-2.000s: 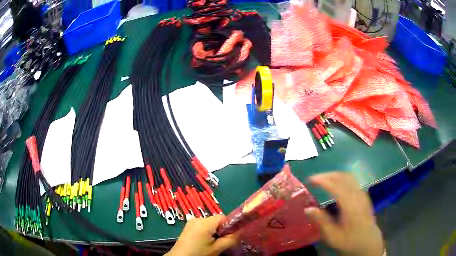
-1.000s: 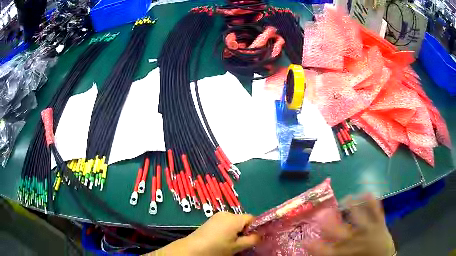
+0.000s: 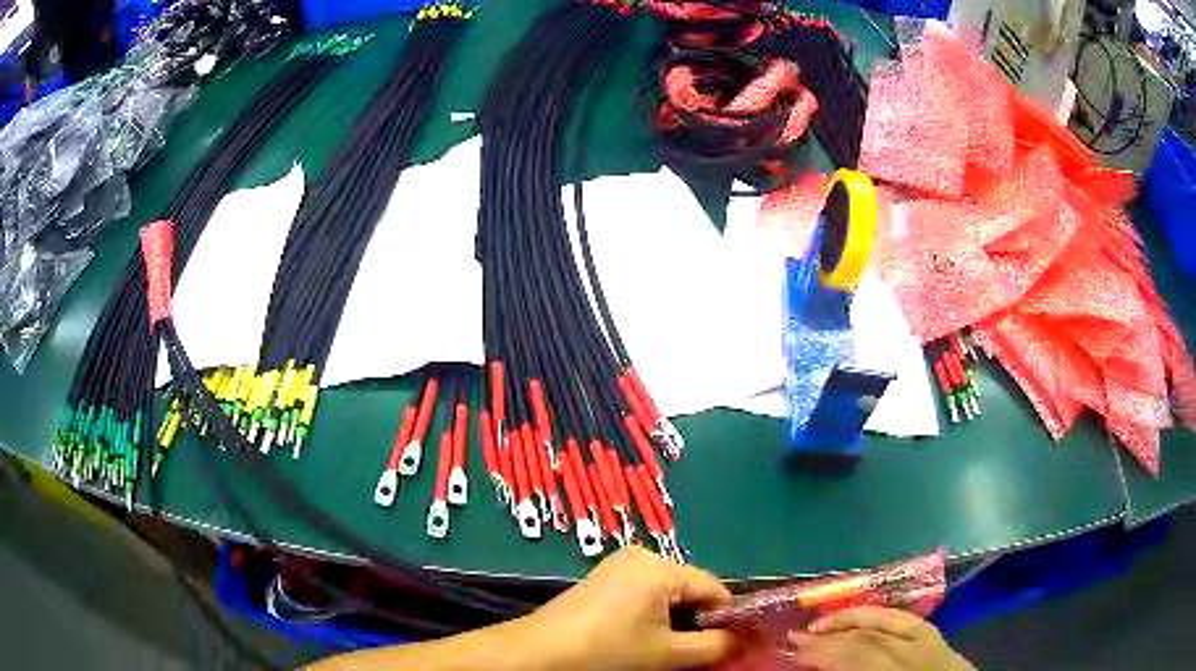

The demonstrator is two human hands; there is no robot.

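My left hand (image 3: 636,613) is closed around black cable and the near end of a pink bubble bag (image 3: 853,593) at the bottom, in front of the bench edge. Red sleeve shows through the bag. My right hand (image 3: 876,640) lies with bent fingers on the bag's lower part, partly cut off by the bottom edge. The black power cable (image 3: 433,585) runs left from my left hand to a pink wrapped cable end (image 3: 158,269) lying on the green-ended bundle. The tape dispenser (image 3: 829,393) stands on the bench, with the yellow tape roll (image 3: 849,230) upright in it.
Cable bundles with green (image 3: 105,446), yellow (image 3: 262,393) and red (image 3: 564,485) ends lie on the green bench. Pink bubble bags (image 3: 1023,249) are heaped right. Coiled cables (image 3: 741,92) are at the back. White paper (image 3: 656,275) lies beneath. A blue bin (image 3: 289,610) is below the edge.
The view has shifted, so the bench items appear farther right. The bag now looks narrower and more edge-on, and my right hand has come down onto its lower part.
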